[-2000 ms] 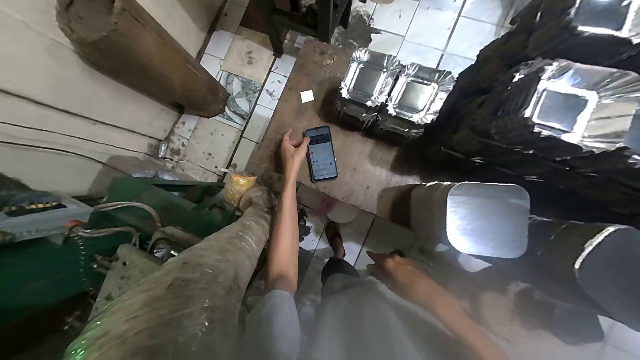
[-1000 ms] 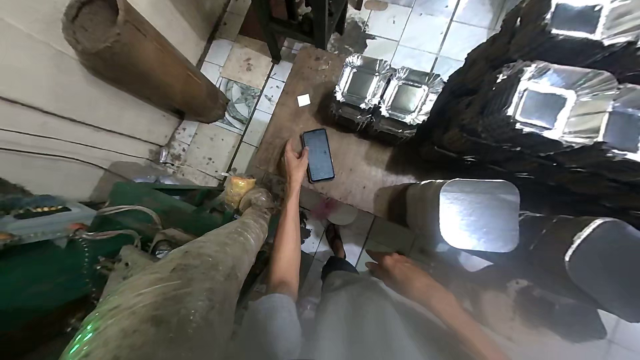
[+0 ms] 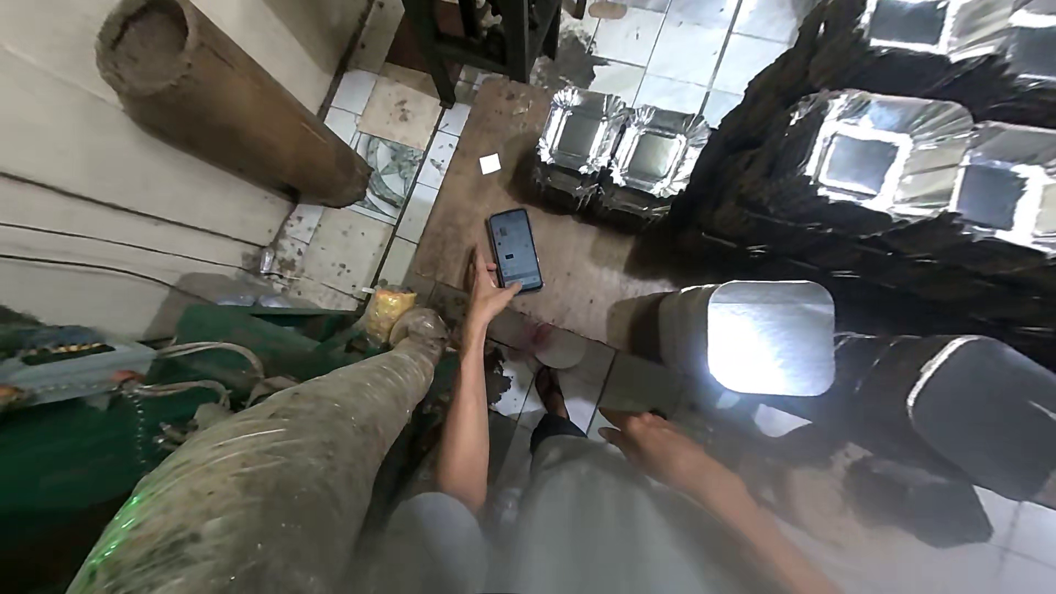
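A smartphone point(image 3: 516, 250) with a lit screen lies on a brown wooden board point(image 3: 569, 280). My left hand point(image 3: 488, 289) is at its lower left, the thumb over the phone's bottom edge and the fingers apart along its left side. Low over the tiled floor near my lap, my right hand point(image 3: 652, 437) holds nothing that shows; its fingers are partly hidden. Foil trays in two stacks point(image 3: 582, 136) stand at the board's upper end, and a small white square point(image 3: 490, 163) lies to their left.
At the right rise tall stacks of foil trays point(image 3: 891, 157). Nearer are a stack of flat silvery rounded squares point(image 3: 771, 338) and a darker one point(image 3: 982, 412). A plastic-wrapped duct point(image 3: 272, 462) and green machinery point(image 3: 66, 445) fill the left. A brown tube point(image 3: 239, 107) leans at the wall.
My left hand has slid down from the phone's upper left side to its lower left corner. The phone's screen dimmed and is lit again. My right hand stays about where it was.
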